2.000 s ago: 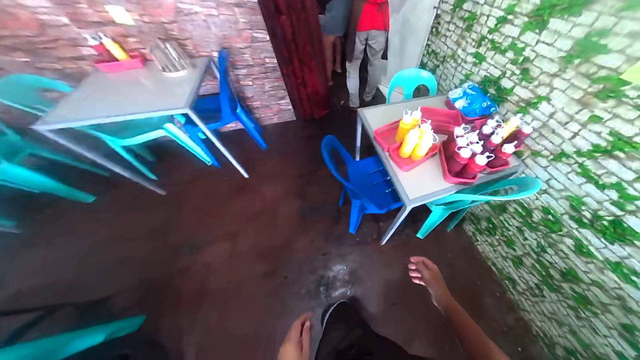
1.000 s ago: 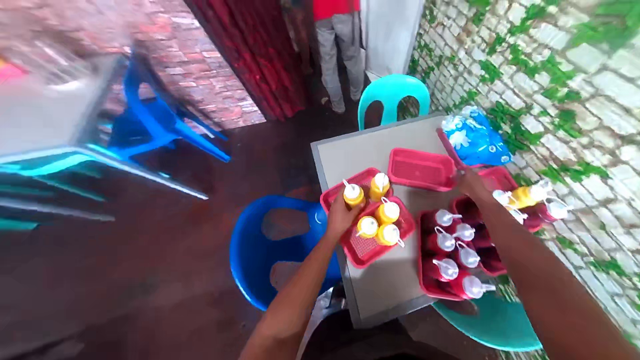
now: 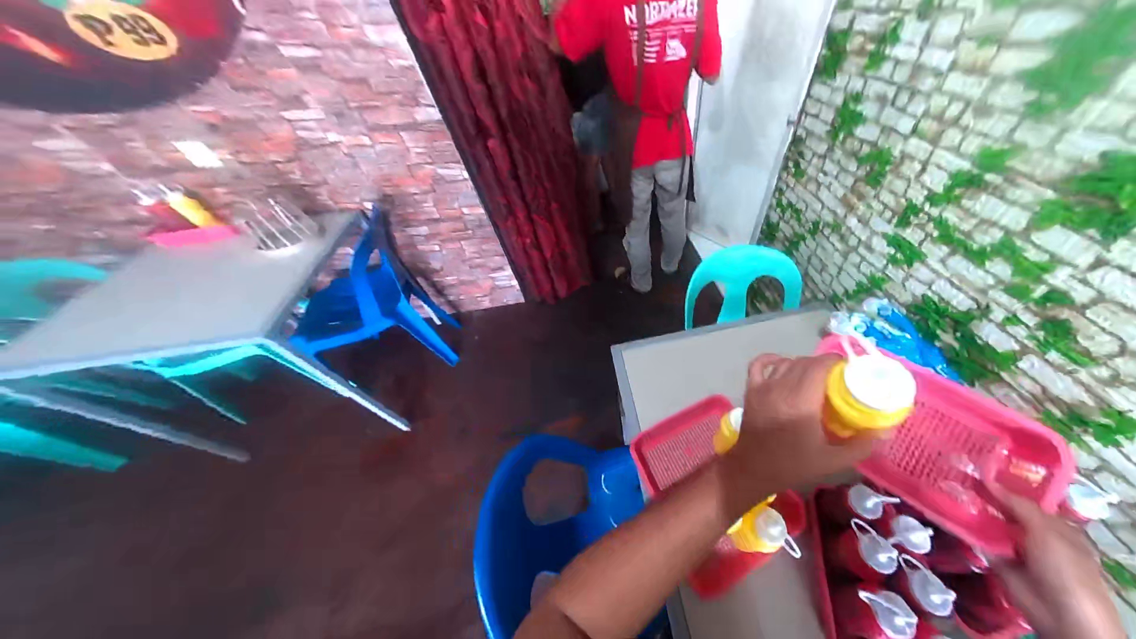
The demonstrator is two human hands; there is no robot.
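My left hand (image 3: 790,417) is closed around a yellow squeeze bottle (image 3: 870,395) with a white cap, held beside a pink plastic basket (image 3: 945,426). My right hand (image 3: 1043,550) grips the near right end of that basket, which tilts over another basket of dark red squeeze bottles (image 3: 874,546). To the left on the table, a red perforated basket (image 3: 679,439) holds more yellow squeeze bottles (image 3: 761,530), partly hidden by my left forearm.
The grey table (image 3: 728,355) has a blue plastic chair (image 3: 524,524) at its left and a teal chair (image 3: 745,275) behind. A blue plastic pack (image 3: 905,337) lies by the stone-patterned wall. A person in red (image 3: 652,89) stands near the curtain (image 3: 506,133). Another table (image 3: 195,284) is at left.
My left hand has lifted a yellow bottle out of the left basket and moved it right. The pink basket, earlier on the table, is now raised in my right hand.
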